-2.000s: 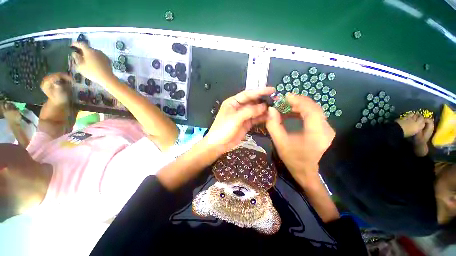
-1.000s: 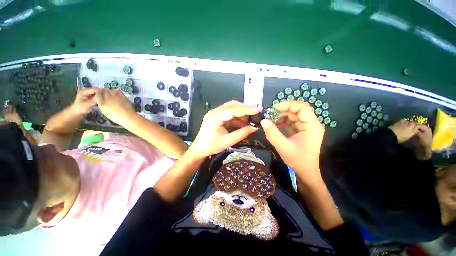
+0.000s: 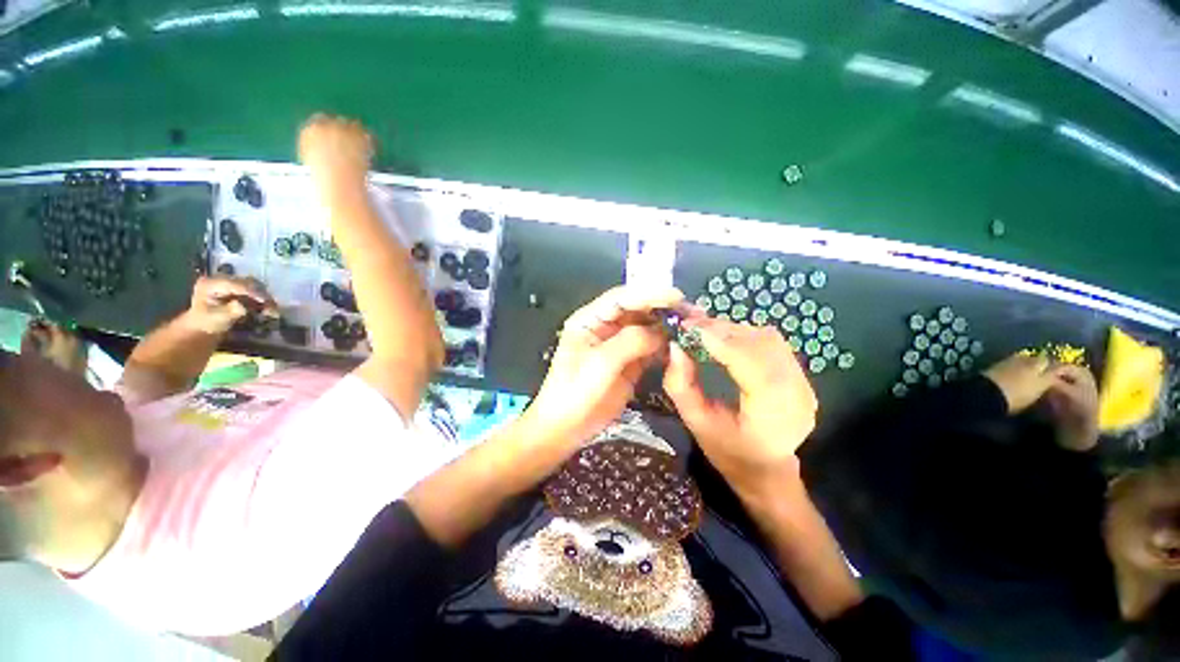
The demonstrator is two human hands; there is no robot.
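Observation:
My left hand (image 3: 598,352) and my right hand (image 3: 747,395) meet above my chest. Between their fingertips is a small round subassembly (image 3: 690,339) with a pale green face, mostly covered by my right fingers. My left fingertips pinch a small dark part (image 3: 668,317) against it; its exact shape is too small to tell. Matching round subassemblies (image 3: 774,296) lie in a cluster on the dark bench strip beyond my right hand.
A white sectioned tray (image 3: 378,213) with dark round parts stands at left. A neighbour in pink (image 3: 278,485) reaches over it. At right are another cluster (image 3: 938,347), a neighbour's hands, yellow parts and a yellow bag (image 3: 1131,379). A green conveyor (image 3: 582,117) runs behind a white rail.
My hands stay together at the round part, with my right fingers now covering more of it. The left neighbour's arm has moved out over the conveyor. Parts on the belt have shifted.

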